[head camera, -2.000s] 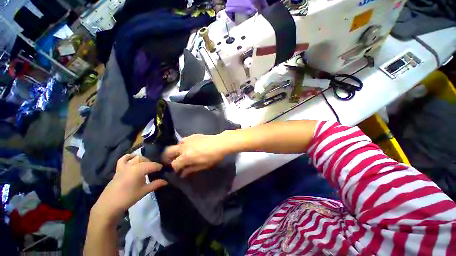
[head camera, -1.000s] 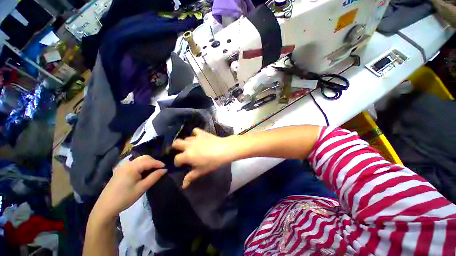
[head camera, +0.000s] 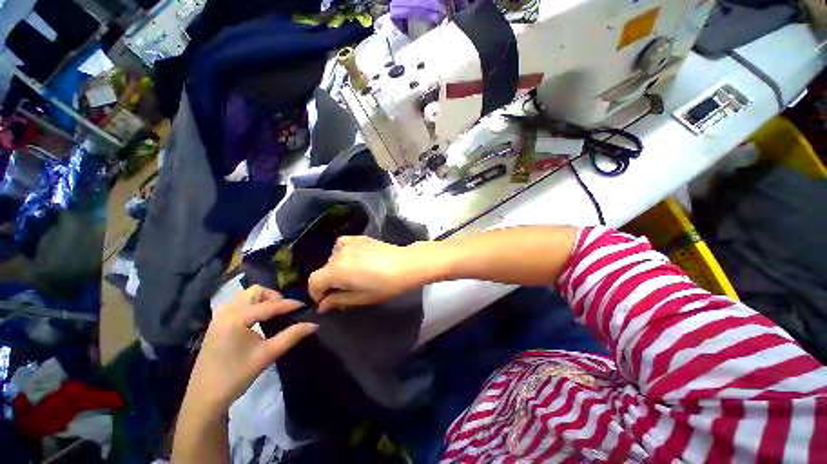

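Note:
A dark grey garment (head camera: pixel 363 349) with white and black parts hangs over the table's front edge in front of me. Its ring-shaped opening (head camera: pixel 313 204) faces up, and a yellow-patterned tape (head camera: pixel 284 265) shows inside it. My left hand (head camera: pixel 249 335) pinches the dark edge of the garment between thumb and fingers. My right hand (head camera: pixel 358 274) grips the same edge just to the right, its fingertips curled on the cloth. The hands are close together. The cloth under the fingers is partly hidden. The needle area (head camera: pixel 417 172) of the white sewing machine lies behind the garment.
The white sewing machine (head camera: pixel 580 63) stands at the back. Black shears (head camera: pixel 614 151) and slim snips (head camera: pixel 478 179) lie on its bed. A heap of grey and navy pieces (head camera: pixel 177 222) is at left. A yellow crate (head camera: pixel 694 249) with dark cloth is at right.
The garment's opening has been spread and turned up, showing the tape inside. My right hand has drawn in from its spread-finger pose and closed on the edge beside my left hand.

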